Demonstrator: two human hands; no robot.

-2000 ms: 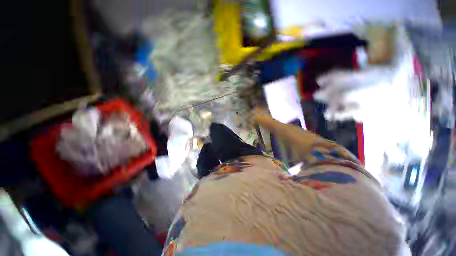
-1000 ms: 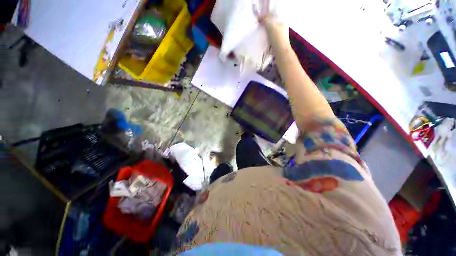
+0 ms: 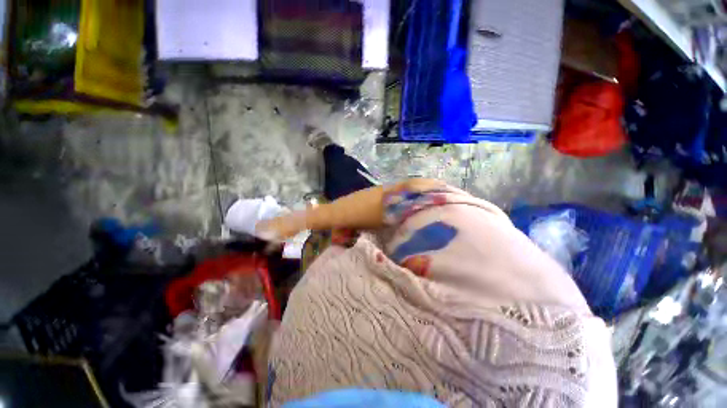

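My right arm reaches across my front to the left, and my right hand [image 3: 277,228] is small and blurred at its end. A white piece [image 3: 251,213] shows just beyond the fingers; I cannot tell if they touch it. A red plastic basket [image 3: 191,282] is at the lower left, with pale, crumpled cloth pieces [image 3: 209,344] bunched in it and over its edge. My left hand is not in view.
A yellow crate [image 3: 109,52] is at the upper left. A blue crate [image 3: 422,76] with a grey ribbed board [image 3: 510,64] is at the top. A red bag [image 3: 590,119] and another blue crate [image 3: 618,255] are at the right. A black crate [image 3: 60,315] is at the left.
My view has swung right and down. My right hand has left the white cloth at the table and come down to the left. The basket appears nearer.
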